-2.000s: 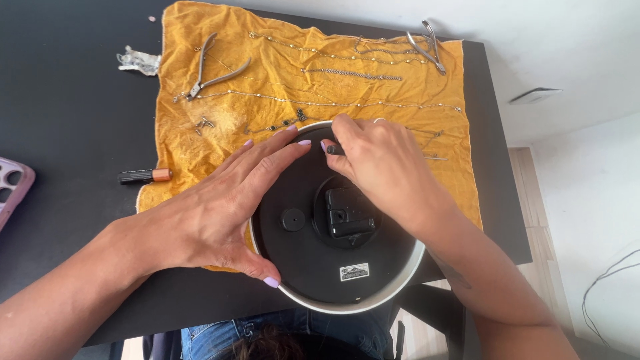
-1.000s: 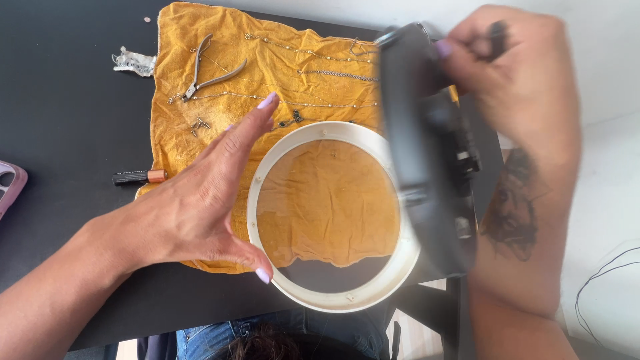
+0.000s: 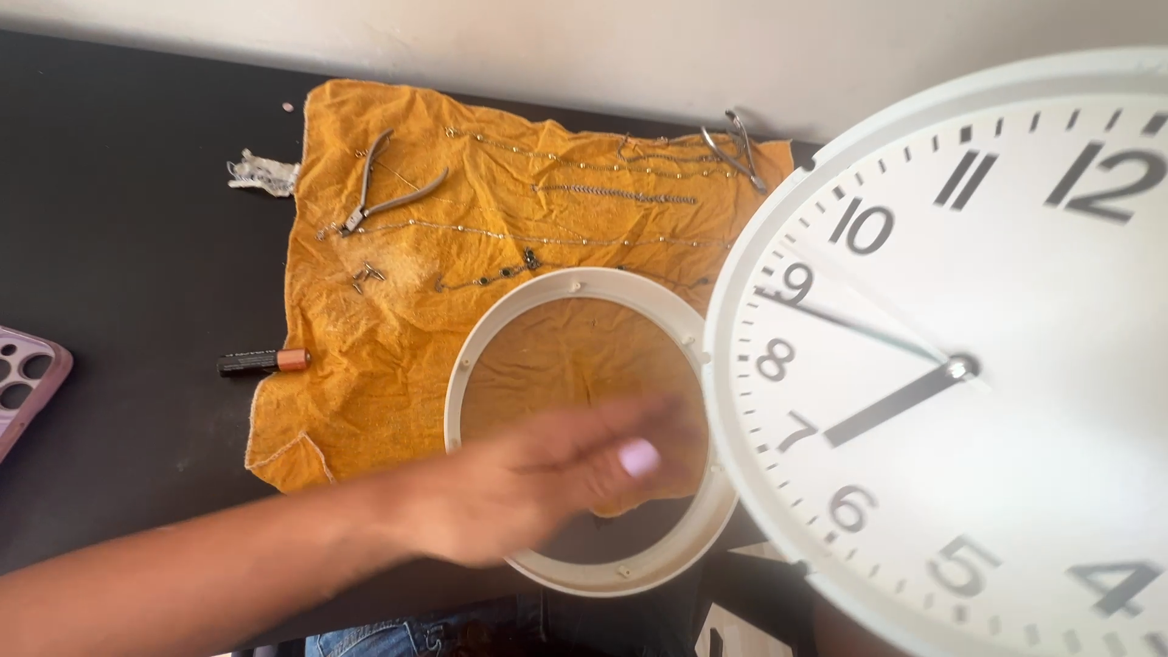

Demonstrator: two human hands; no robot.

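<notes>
The white face of a wall clock (image 3: 912, 274), with black numerals and hands, fills the right side of the head view, raised above the table. My right hand is hidden, apparently behind it. A round white clock frame with a clear pane (image 3: 584, 281) lies on the table, partly over the mustard cloth (image 3: 365, 411). My left hand (image 3: 547, 474), blurred, is over this frame with its fingers pointing toward the clock face; whether it touches anything cannot be told.
On the cloth lie pliers (image 3: 365, 196), a second pair (image 3: 748, 160), several chains (image 3: 566, 239) and small metal pieces (image 3: 368, 274). A battery (image 3: 265, 361) sits at the cloth's left edge, near crumpled foil (image 3: 262, 173). A phone case (image 3: 27, 383) is at far left.
The black-backed clock body has been lifted out of the white frame and turned, so its numbered face now shows at the right. My left hand has moved right, over the frame.
</notes>
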